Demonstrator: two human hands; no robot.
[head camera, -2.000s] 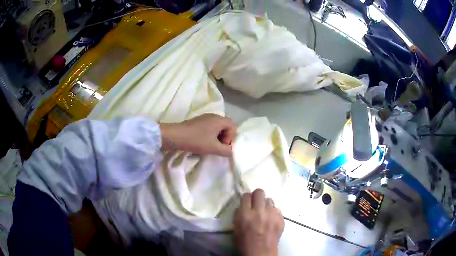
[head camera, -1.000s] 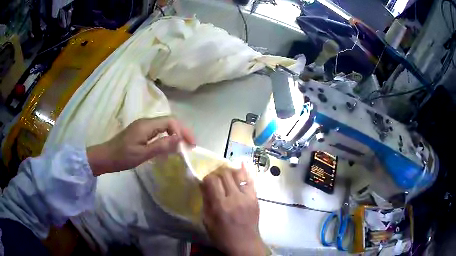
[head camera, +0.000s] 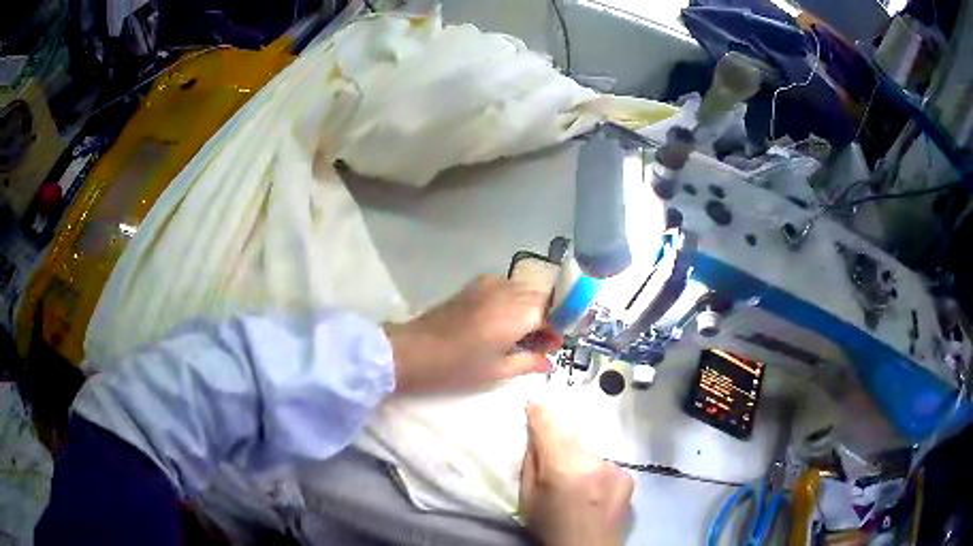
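Cream-white cloth (head camera: 245, 235) lies in a large bunched heap left of the machine, and part of it runs under my hands. My left hand (head camera: 480, 331) is at the presser foot (head camera: 571, 363), fingertips on the cloth edge beside it. My right hand (head camera: 576, 480) holds the cloth edge just in front of the foot, with the thumb towards the needle. The machine head (head camera: 608, 213) stands right of my left hand, under bright lamp glare. The needle itself cannot be made out. The needle plate area is partly hidden by my left hand.
A black panel with orange characters (head camera: 726, 391) is right of the foot. Blue scissor handles (head camera: 750, 514) and an orange-edged parts box (head camera: 806, 510) are at the lower right. A yellow shiny package (head camera: 139, 181) lies at the left. The machine arm (head camera: 811, 277) slants right.
Both hands have moved the cloth edge right to the presser foot. The yellowish side of the cloth shown between the hands a second ago is out of sight.
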